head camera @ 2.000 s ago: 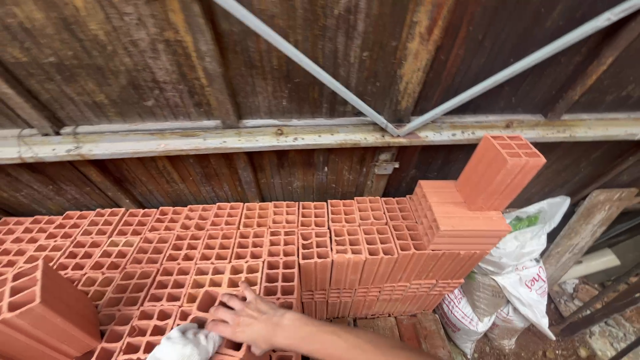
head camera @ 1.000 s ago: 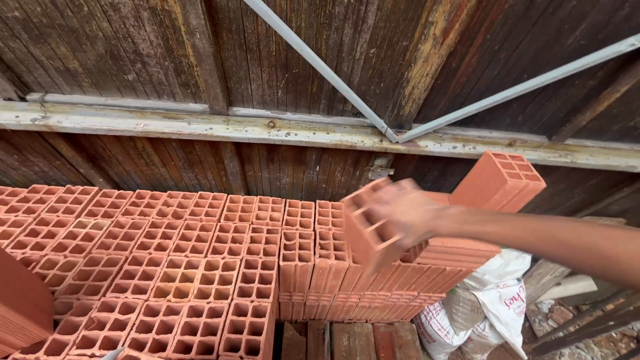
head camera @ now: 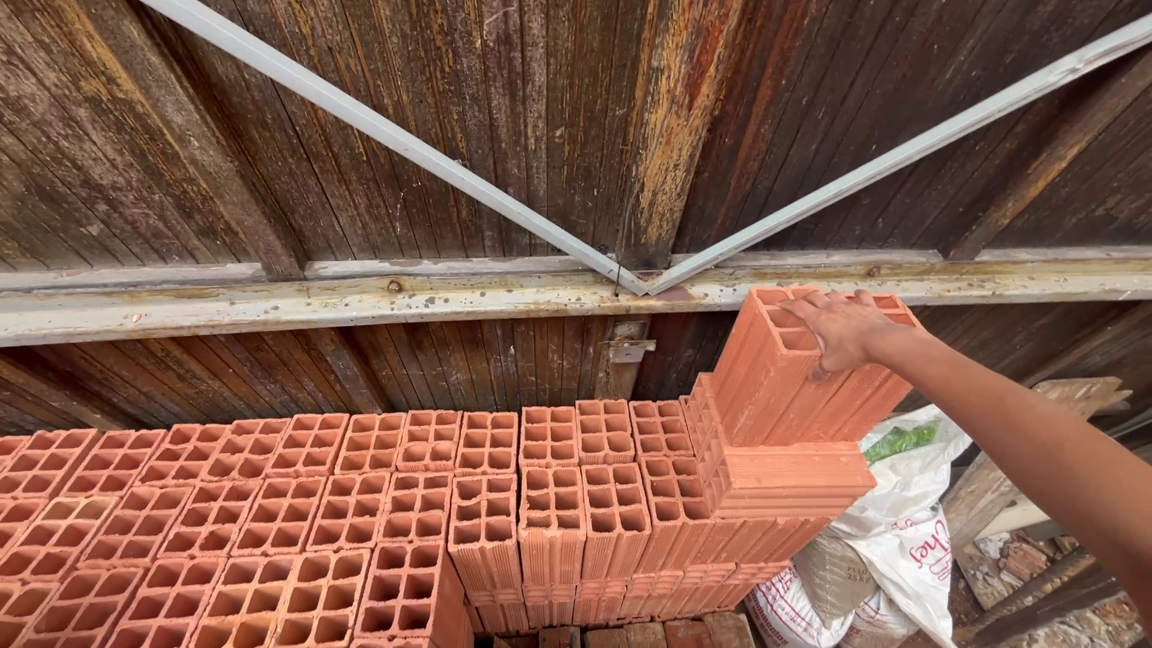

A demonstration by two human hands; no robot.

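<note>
My right hand [head camera: 841,328] grips the top of an upright hollow clay brick [head camera: 765,378], its fingers over the open cells. That brick stands beside another upright one [head camera: 868,396], on bricks laid flat [head camera: 796,477] at the right end of the stack. To the left, rows of upright hollow clay bricks [head camera: 351,499] stand close together, cell openings facing up. The front rows at the left reach farther forward than those at the right. My left hand is outside the view.
A worn wooden wall [head camera: 468,99] with a pale horizontal beam [head camera: 360,301] and slanting metal braces [head camera: 405,148] rises behind. White sacks [head camera: 909,513] slump right of the stack, near wooden boards [head camera: 1026,450] and rubble [head camera: 1017,558].
My right hand has carried a brick from the left part of the stack to the raised right end, where two upright bricks now stand instead of one. My left hand has left the view.
</note>
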